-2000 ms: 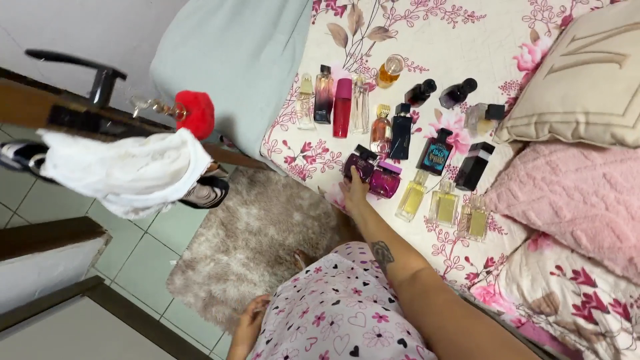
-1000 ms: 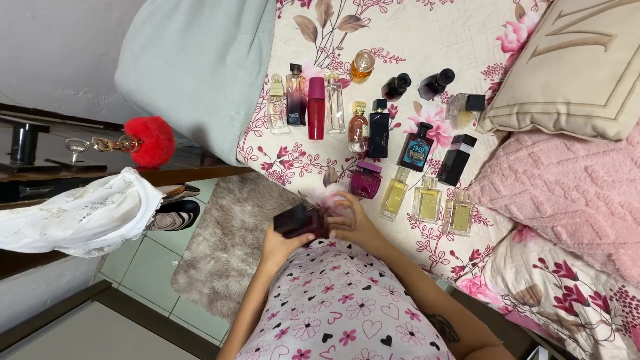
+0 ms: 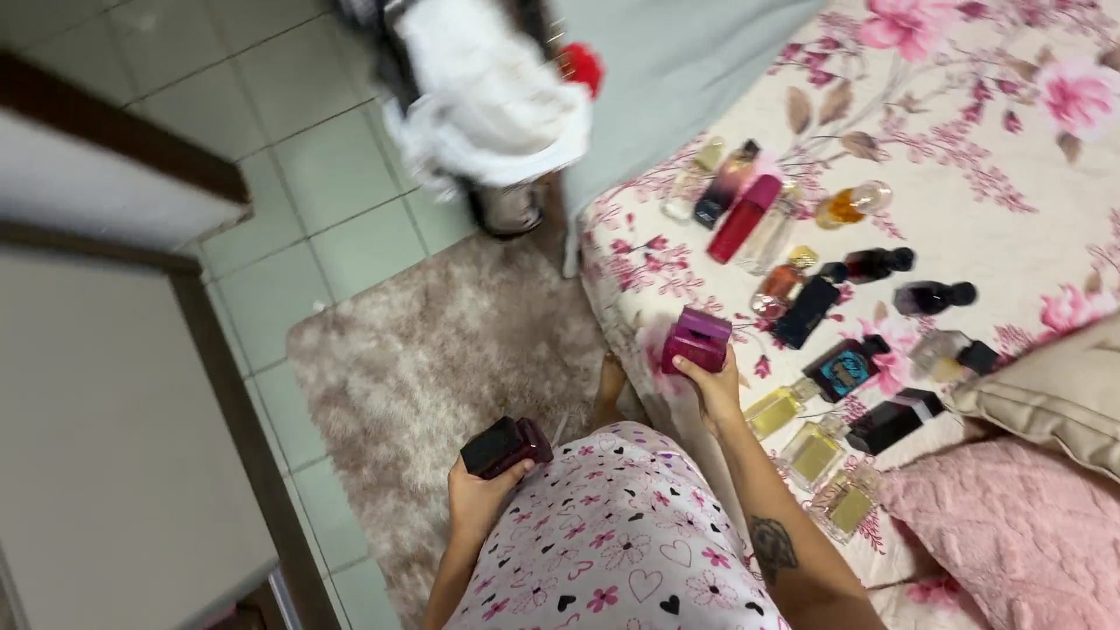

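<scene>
My left hand holds a dark purple perfume bottle with a black cap above the rug. My right hand grips a magenta perfume bottle with a purple cap at the bed's edge. Beyond it, several bottles lie on the floral bedspread: a red one, a black one, an amber round one and small dark ones. Nearer my right forearm are yellow glass bottles, a black rectangular bottle and a dark one with a blue design.
A beige pillow and a pink textured pillow lie at the right. The fluffy rug covers part of the tiled floor. White cloth hangs near a red pompom.
The dark purple bottle, earlier held near my body, is now in my left hand alone. My right hand has moved onto the magenta bottle, which lay on the bed. The view has turned.
</scene>
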